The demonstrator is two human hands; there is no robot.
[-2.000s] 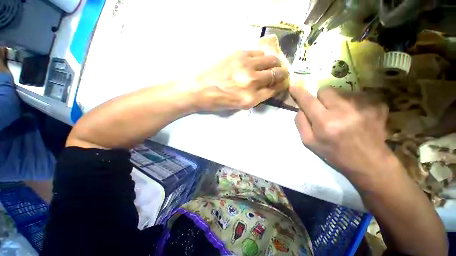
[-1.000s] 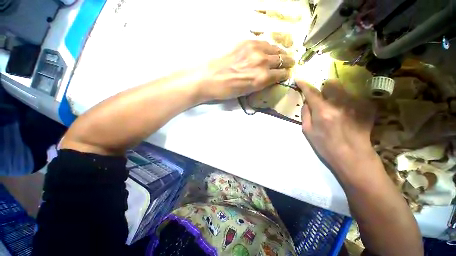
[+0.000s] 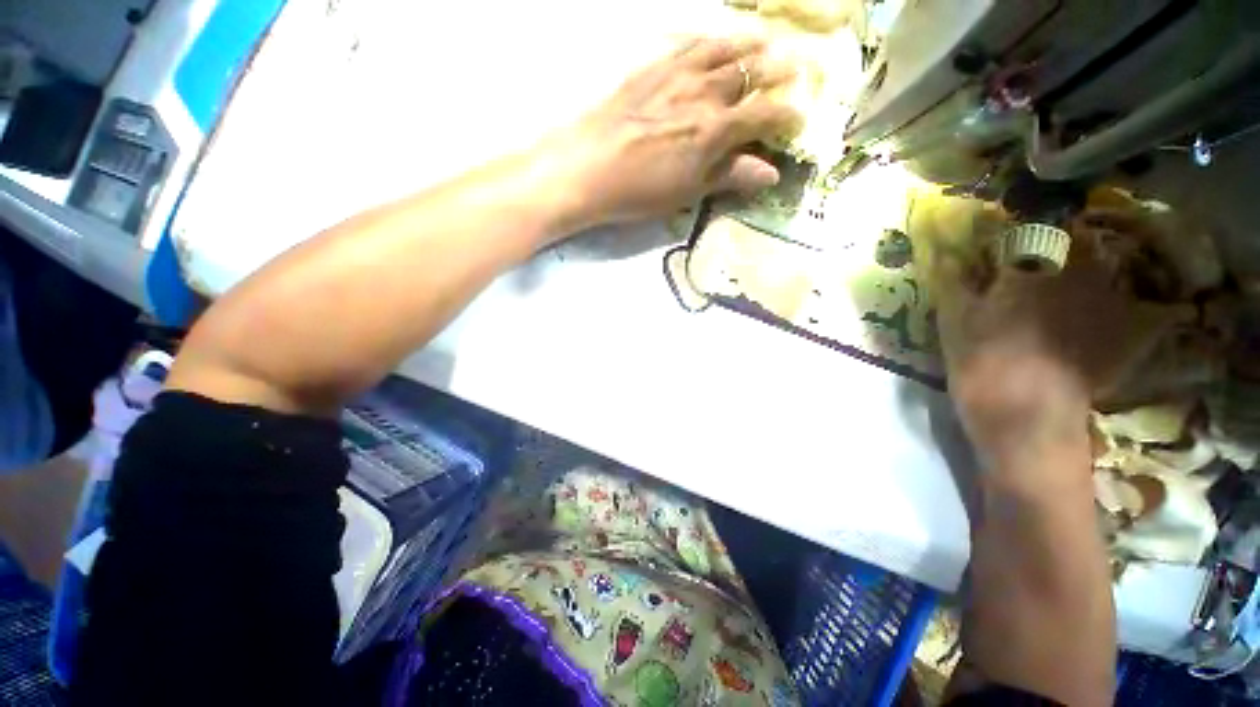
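My left hand lies left of the needle area with its fingertips over small beige pieces beyond it; whether it grips one I cannot tell. My right hand is blurred, to the right of the machine bed, near the heap of beige and tan parts; its fingers are hard to make out. The cream machine bed shows uncovered, with a dark round fitting and a thin dark loop at its left front edge. The presser foot area is brightly lit.
The grey sewing machine head fills the upper right, with a white ribbed knob below it. The white table has a blue-edged end at left. Blue crates stand below the table, before my patterned apron.
My right hand has moved from the needle rightward to the heap. My left hand has shifted up and away from the bed's front, its fingers now more spread. The bed is more exposed.
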